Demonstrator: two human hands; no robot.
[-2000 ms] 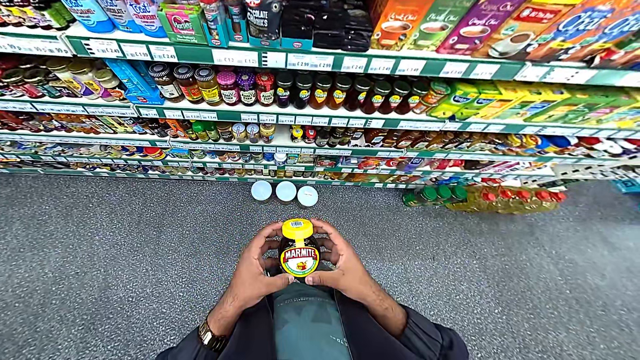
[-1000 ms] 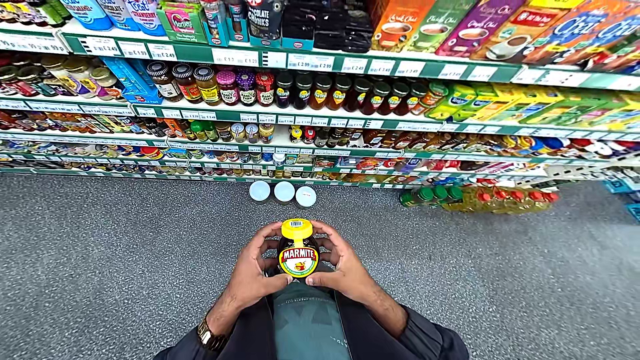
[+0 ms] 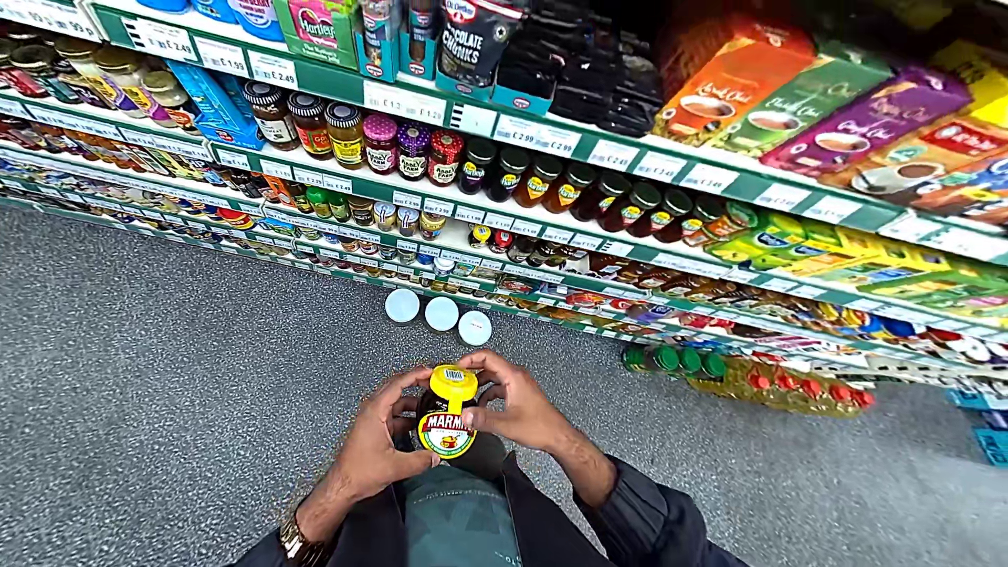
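A dark Marmite jar (image 3: 447, 425) with a yellow lid and a yellow strip down its neck is held upright before my body, label facing me. On its left side my left hand (image 3: 378, 441) cups it, thumb at the lower edge of the label. My right hand (image 3: 516, 405) grips it from the right, with the thumb over the right part of the label and fingers behind near the lid. The far fingers of both hands are partly hidden.
Shelves with a green edge (image 3: 441, 106) run across ahead, stocked with jars, boxes and pouches. Three white-lidded containers (image 3: 441, 313) stand on the grey speckled floor (image 3: 197, 339) before them. Bottles with green caps (image 3: 665, 358) and oil bottles with red caps (image 3: 787, 386) stand farther right.
The view has tilted. My right thumb has moved from the label's lower edge up onto its right part, covering some of the lettering. Both hands still hold the jar.
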